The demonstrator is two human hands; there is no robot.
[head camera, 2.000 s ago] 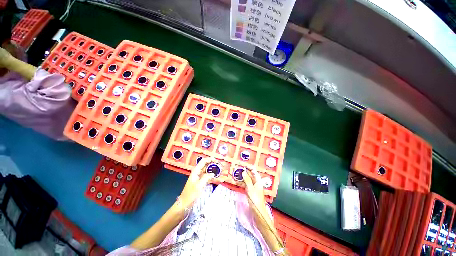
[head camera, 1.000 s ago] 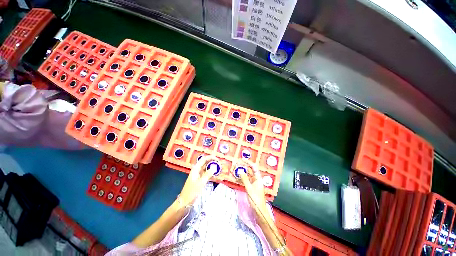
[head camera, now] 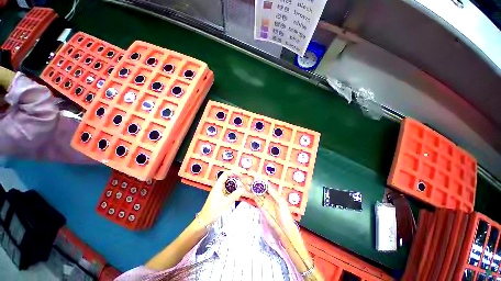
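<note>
An orange tray [head camera: 311, 144] with square pockets lies on the bench before me. Its pockets hold round discs, most dark-centred, those in the right column whitish. My left hand [head camera: 218, 196] holds a dark-centred disc [head camera: 231, 185] in its fingers over the tray's near edge. My right hand [head camera: 272, 204] holds a similar dark disc [head camera: 259, 187] close beside it. The fingers hide the near-row pockets below them.
A thick tilted stack of full trays [head camera: 187, 121] is left, with a lower stack [head camera: 125, 204] beneath. Right are a black packet [head camera: 342, 198], a pale box [head camera: 385, 226], a mostly empty tray [head camera: 435, 164] and trays on edge [head camera: 439, 247]. A person's pink sleeve [head camera: 41, 123] is far left.
The two discs have come closer together and tilted, their faces now looking darker. My right hand has moved slightly left. The person's sleeve at far left has shifted.
</note>
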